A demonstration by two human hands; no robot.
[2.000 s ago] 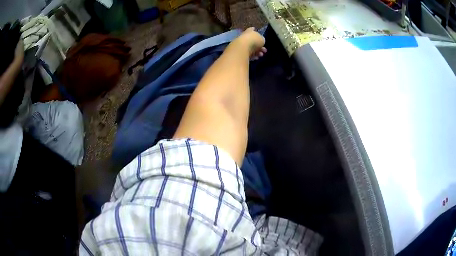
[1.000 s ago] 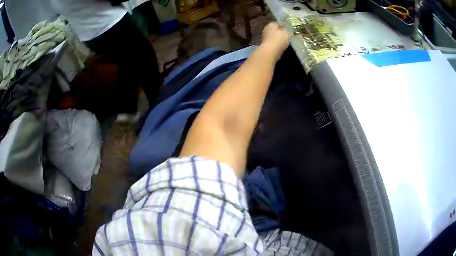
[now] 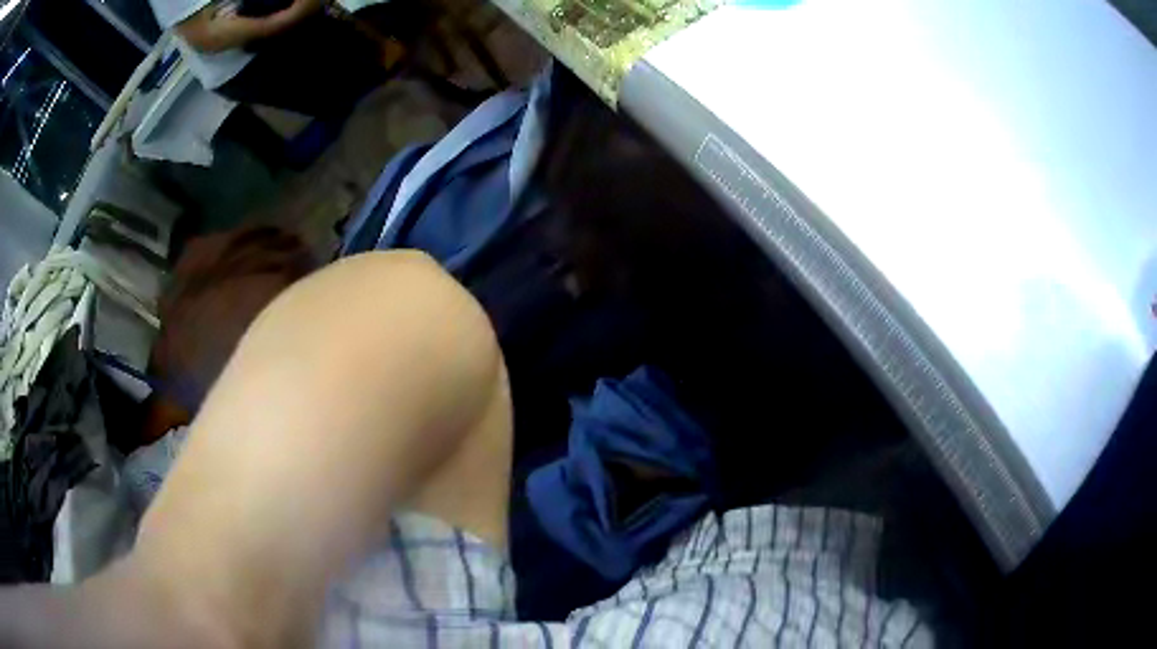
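Blue fabric (image 3: 622,475) lies bunched in front of my checked shirt, with a dark opening in its folds. More blue fabric with a lighter blue strip (image 3: 476,178) hangs in folds further off, left of the table corner. Dark fabric or shadow lies between them; I cannot tell which. My bare left arm is bent and blurred across the lower left, its elbow near the hanging fabric. Its forearm runs out of the lower left edge, so my left hand is cut off. My right hand is out of the picture.
The white machine table (image 3: 926,190) with its grey scaled front edge (image 3: 863,317) fills the right. Its far corner is worn and stained. Pale bundled strips (image 3: 45,311) and a reddish-brown heap (image 3: 228,285) are at the left. Another person's hand (image 3: 241,25) shows at the top left.
My left arm was stretched out toward the table's far corner; it is now folded back to the lower left and the hand has left the picture. The view has shifted and turned.
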